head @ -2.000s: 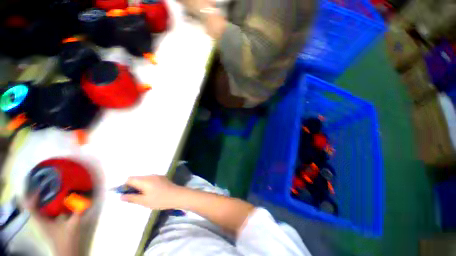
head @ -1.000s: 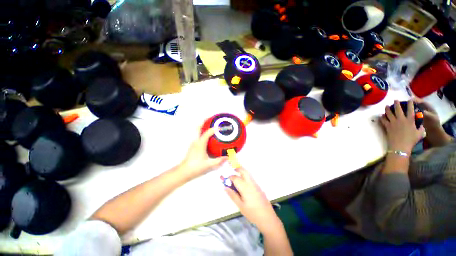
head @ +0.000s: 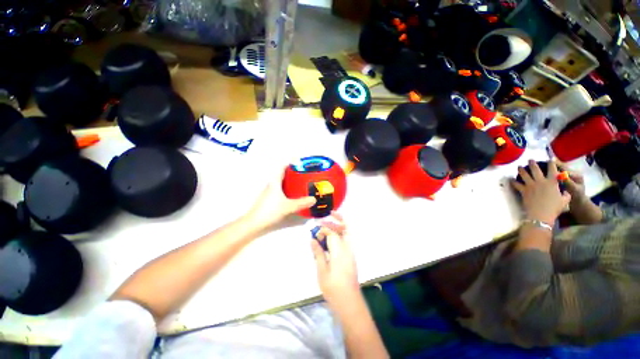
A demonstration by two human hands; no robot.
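A red speaker (head: 297,184) is above the white bench in the middle, its glowing blue-white light ring tilted to the back and its black button panel facing me. An orange strap lies on the panel. My left hand (head: 279,202) holds the speaker from its left side, the thumb at the panel's lower left. My right hand (head: 335,254) is just below the speaker, its fingers closed on a small dark tool (head: 319,237). The tool's tip is too blurred to tell whether it touches the speaker.
Several black speakers (head: 153,181) stand at the left. More black and red speakers (head: 418,171) stand at the back right, one with a lit ring (head: 346,102). A printed card (head: 226,133) lies behind. A metal post (head: 280,52) stands at the back. Another person's hands (head: 543,193) hold a dark speaker at right.
The red speaker in my left hand has tilted, so its ring faces back and its button panel shows more. My right hand has stayed close below it, turned slightly. The view has shifted a little.
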